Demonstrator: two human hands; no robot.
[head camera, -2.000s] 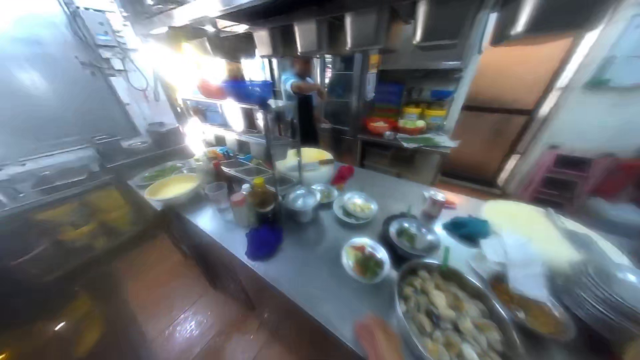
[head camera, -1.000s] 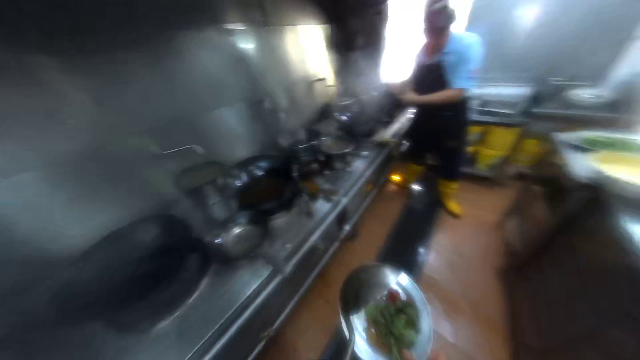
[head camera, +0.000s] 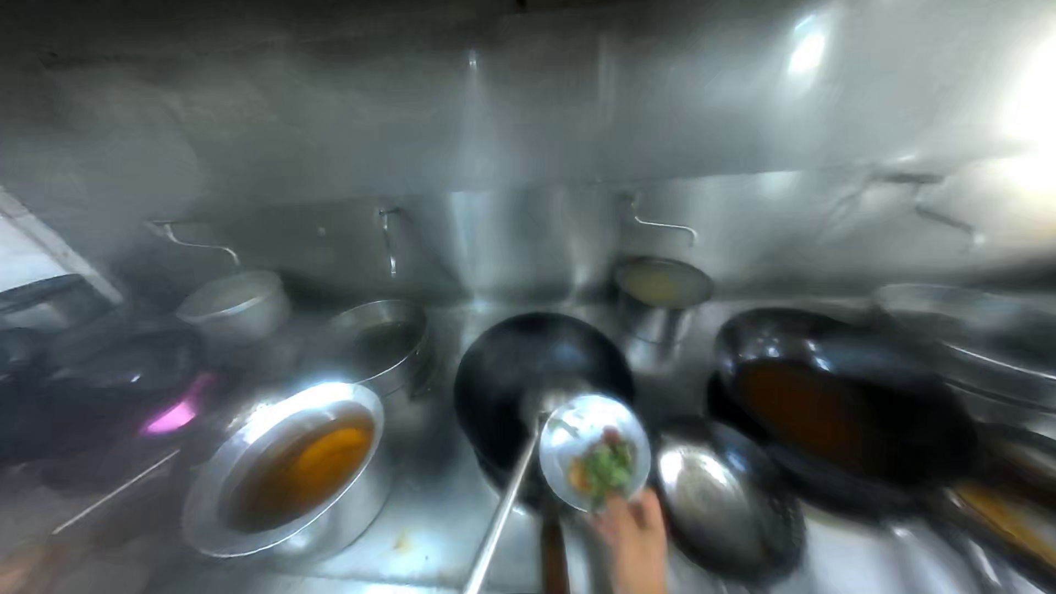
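My right hand (head camera: 634, 532) grips the near rim of a small round plate (head camera: 569, 437) that bears green leaves (head camera: 609, 469) with red and orange pieces. The plate is over the near right part of a black wok (head camera: 528, 355). A long metal handle (head camera: 499, 524), perhaps a ladle's, slants from the wok to the bottom edge, left of a dark wooden handle (head camera: 554, 553). At the bottom left corner a blurred skin-coloured shape, likely my left hand (head camera: 21, 569), lies near a thin rod (head camera: 115, 491); its fingers and any hold are unclear.
A large metal pot of brown liquid (head camera: 280, 470) stands to the left. On the right are a shallow dark pan (head camera: 714, 503) and a big wok with dark liquid (head camera: 808, 412). Smaller pots (head camera: 660, 318) line the back wall below swing taps (head camera: 664, 224). A pink glow (head camera: 172, 417) shows at left.
Two seconds ago a plate with similar vegetables stood on the counter beside my hand; one second ago it was held above the floor. Now the plate is over the wok. The view has swung to the stove.
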